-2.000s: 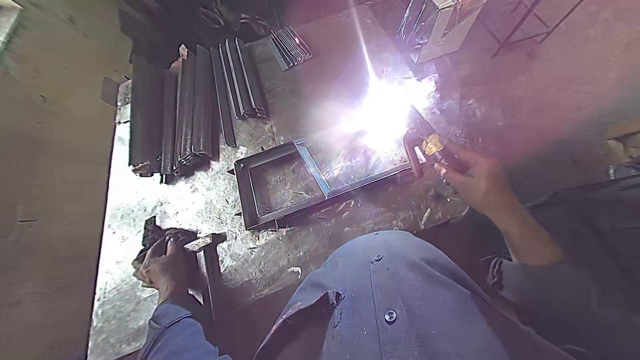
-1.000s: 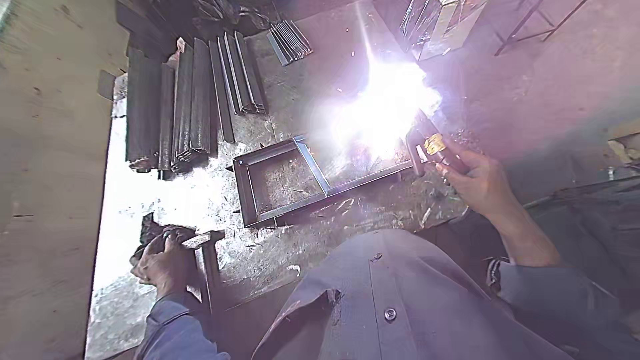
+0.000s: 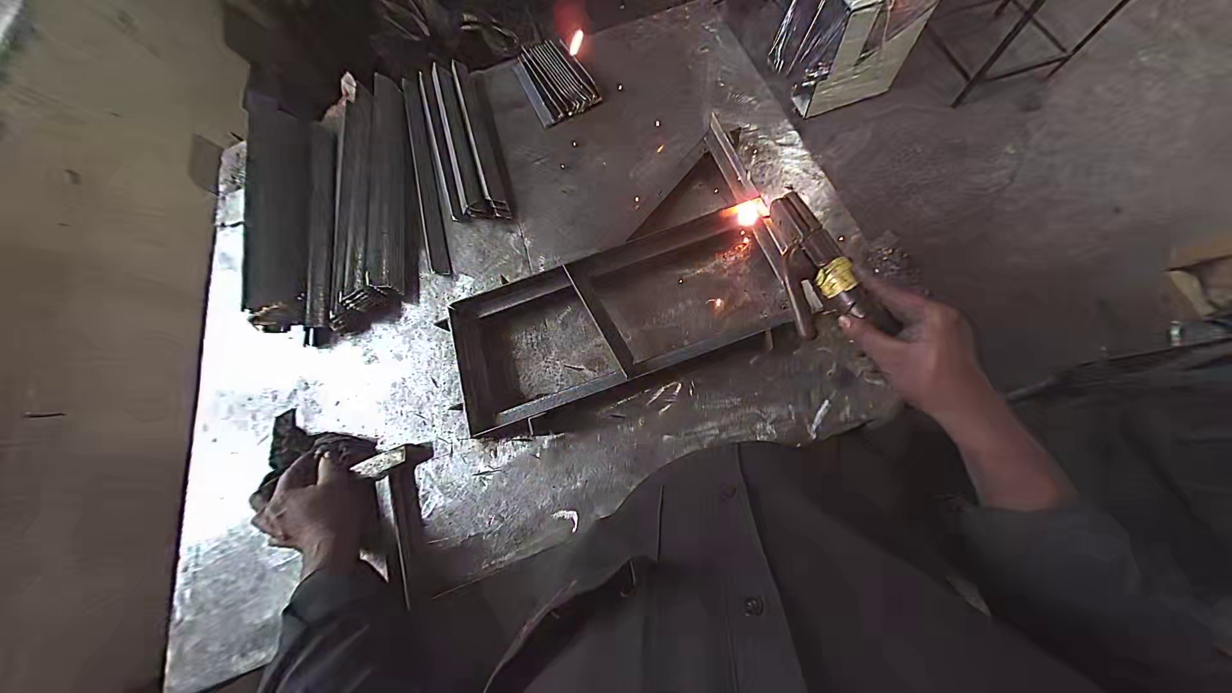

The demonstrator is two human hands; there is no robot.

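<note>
My right hand [image 3: 922, 348] grips a dark welding electrode holder [image 3: 818, 260] with yellow tape around it, at the right end of a rectangular steel frame [image 3: 626, 371]. A small orange-red glow [image 3: 749, 212] shows at the frame's upper right corner, by the holder's tip, with a few sparks around it. The frame lies flat and has a crossbar [image 3: 597, 320]. At the lower left, my left hand [image 3: 313, 505] rests on a dark cloth or glove [image 3: 289, 448], beside a hammer-like metal tool [image 3: 395, 462]. Its fingers are partly hidden, so its grip is unclear.
Bundled dark steel profiles [image 3: 361, 202] and angle bars [image 3: 462, 144] lie at the back left of the metal table [image 3: 616, 433]. Short rods [image 3: 558, 82] lie at the back. Beyond the right edge stand a wrapped box [image 3: 861, 58] and a thin metal stand [image 3: 1001, 58].
The bright white arc at the frame's right end has gone out, leaving a small orange glow and scattered sparks. My right hand still holds the electrode holder. My left hand has stayed in place.
</note>
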